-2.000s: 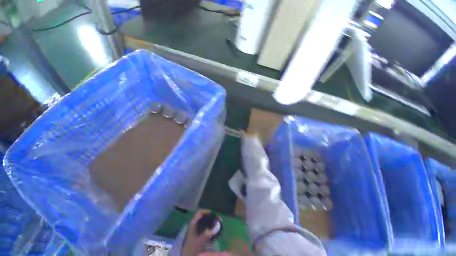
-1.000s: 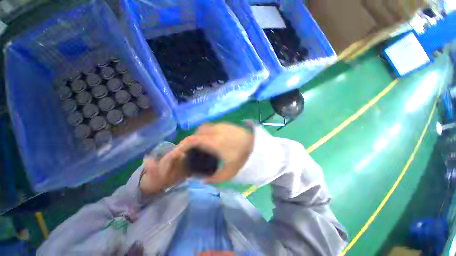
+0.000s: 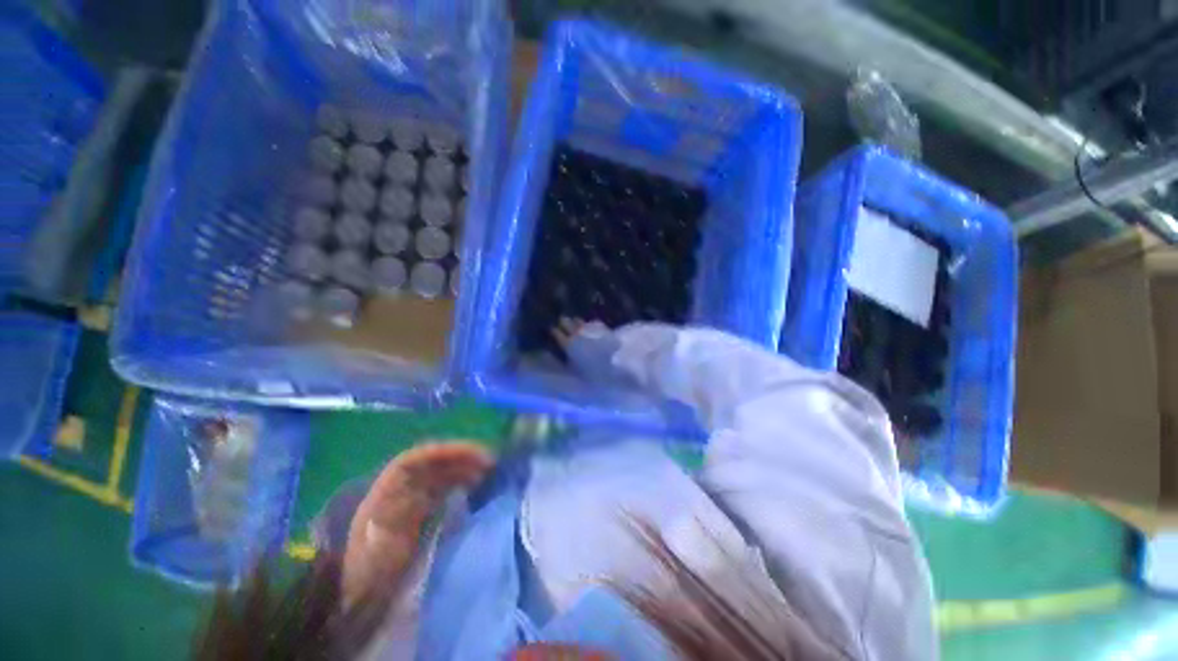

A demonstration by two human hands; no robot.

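My left hand (image 3: pixel 411 501) is low in front of my body, blurred, with a small dark blur beside its fingertips; whether it holds anything is unclear. My right arm reaches into the middle blue crate (image 3: pixel 791 181). My right hand (image 3: pixel 575 335) is small and blurred at the near edge of the black cylindrical units (image 3: pixel 614 245); its grip cannot be told. In the film-lined left crate (image 3: pixel 153 338), rows of grey-topped units (image 3: pixel 397 203) stand on a brown cardboard sheet (image 3: pixel 407 329).
A right crate (image 3: pixel 997 323) holds dark units and a white paper sheet (image 3: pixel 891 265). A small crate (image 3: pixel 162 523) stands on the green floor at lower left. A brown carton (image 3: pixel 1092 375) is at far right. A grey bench edge (image 3: pixel 950 78) runs behind the crates.
The view has turned, bringing the crates lower and further right in the picture. My hands, together around a black unit before, are now apart; my right hand has gone into the middle crate.
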